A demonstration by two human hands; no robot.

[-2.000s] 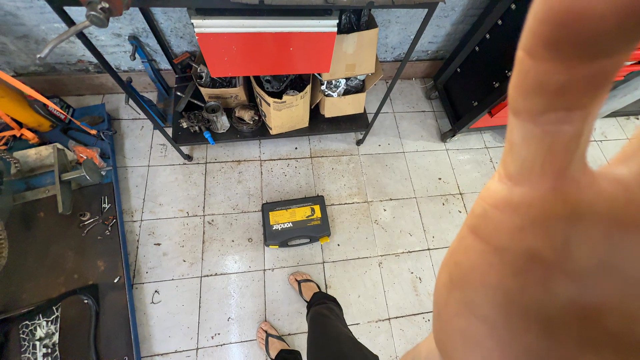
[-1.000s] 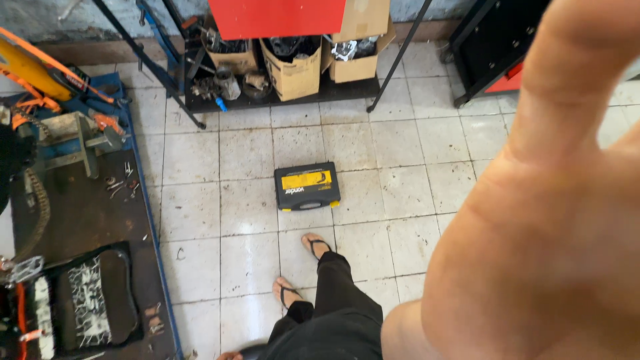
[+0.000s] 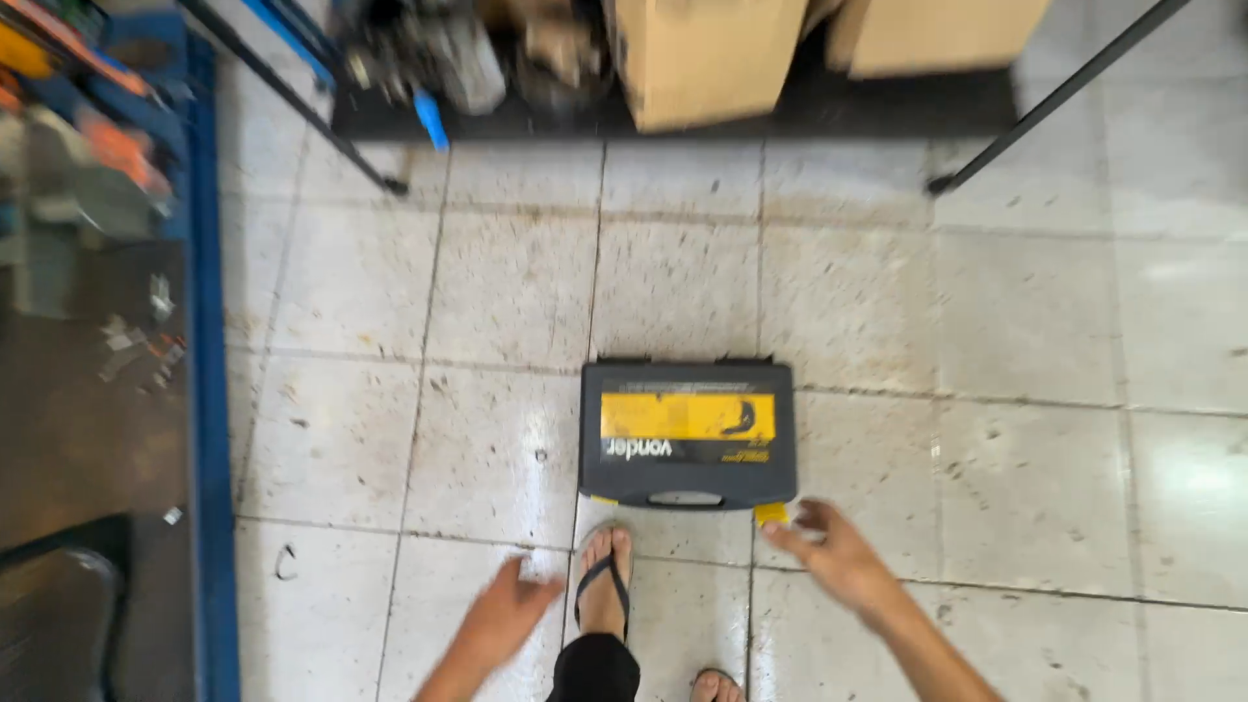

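Note:
A dark grey Vonder plastic tool case with a yellow label lies closed on the tiled floor, its handle side toward my feet. My right hand is at the case's near right corner, thumb and fingers apart at the yellow latch, which looks flipped outward. Whether the fingers grip the latch is not clear. Left of my foot, my left hand hangs above the floor, blurred, holding nothing, short of the case's near left corner.
Beyond the case stands a metal rack with a black lower shelf, bearing cardboard boxes and metal parts. At left is a blue-edged workbench with small hardware. My sandalled foot is just before the case.
The large raised hand at the right has gone from view; both my hands are now low, near the case. The view has moved closer to the case. The yellow latch at its right corner now sticks out.

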